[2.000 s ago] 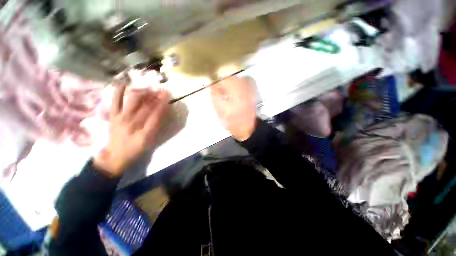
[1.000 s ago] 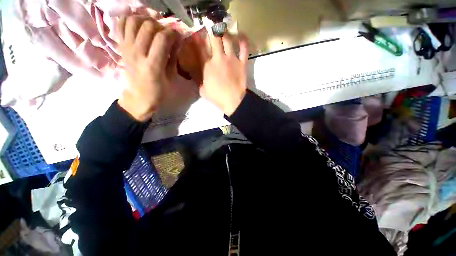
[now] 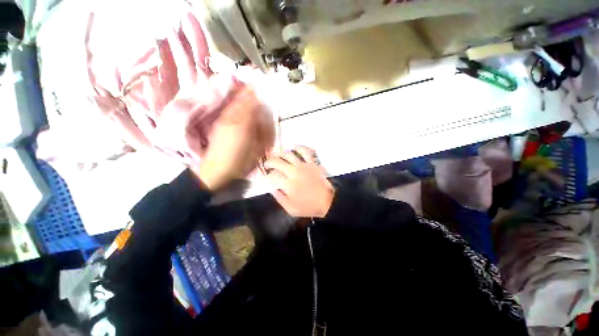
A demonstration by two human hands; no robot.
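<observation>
The pale pink garment (image 3: 148, 85) lies heaped on the white table left of the needle area. My left hand (image 3: 236, 141), blurred, grips a bunched part of it in front of the machine head. My right hand (image 3: 299, 180) is at the table's front edge, just right of my left hand, palm down with fingers bent. A thin pinkish edge shows at its fingertips; whether it is pinched is unclear. The presser foot and needle area (image 3: 293, 71) is behind my hands, with no hand at it.
Green snips (image 3: 489, 75) and black-handled scissors (image 3: 557, 65) lie at the table's right end. The tan bed plate (image 3: 368, 62) is under the machine arm. Blue crates (image 3: 59, 213) stand below and beside the table. Bundled pinkish fabric (image 3: 552, 249) is at the lower right.
Both hands have left the needle area and come toward the table's front edge, my right hand furthest. The garment's bunched part has come forward and right with my left hand.
</observation>
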